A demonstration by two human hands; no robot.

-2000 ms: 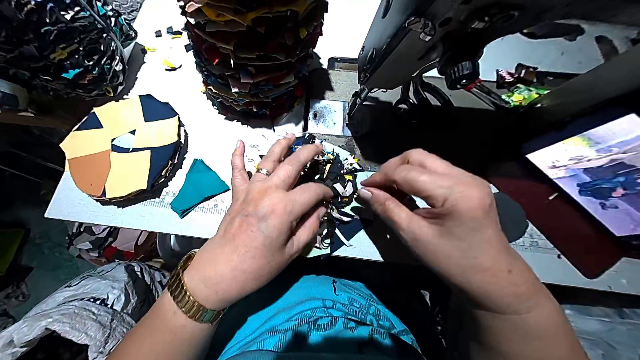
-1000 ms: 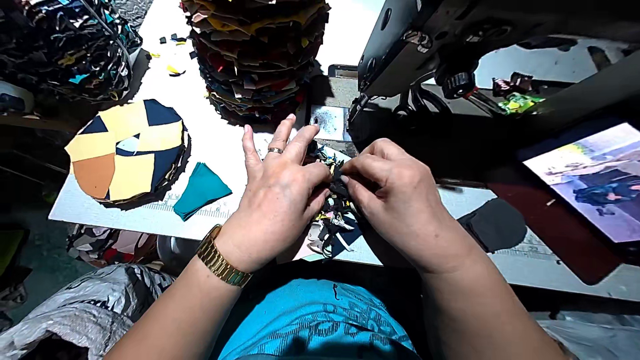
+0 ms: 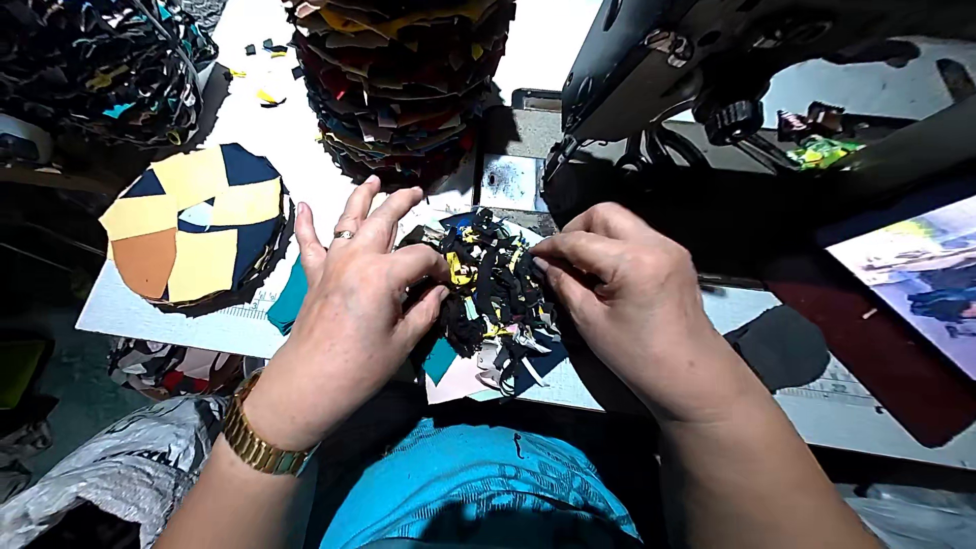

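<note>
A heap of small fabric scraps, mostly black with yellow and white bits, lies between my hands on a patchwork base of cloth pieces. The thumb and index finger of my left hand pinch at its left edge, while the other fingers spread outward. At the right edge, my right hand has its thumb and fingertips together on dark scraps. A round patchwork piece in yellow, navy and brown sits to the left, with teal cloth beside my left hand. Black fabric pieces lie right of my right hand.
A sewing machine stands at the upper right, its needle plate beyond my hands. A tall stack of cloth pieces rises behind my left hand. Scissors, a lit screen and a bundle of scraps are around.
My hands have moved apart, uncovering more of the scrap heap between them. The black fabric pieces at the right, partly hidden by my right hand two seconds ago, show more fully.
</note>
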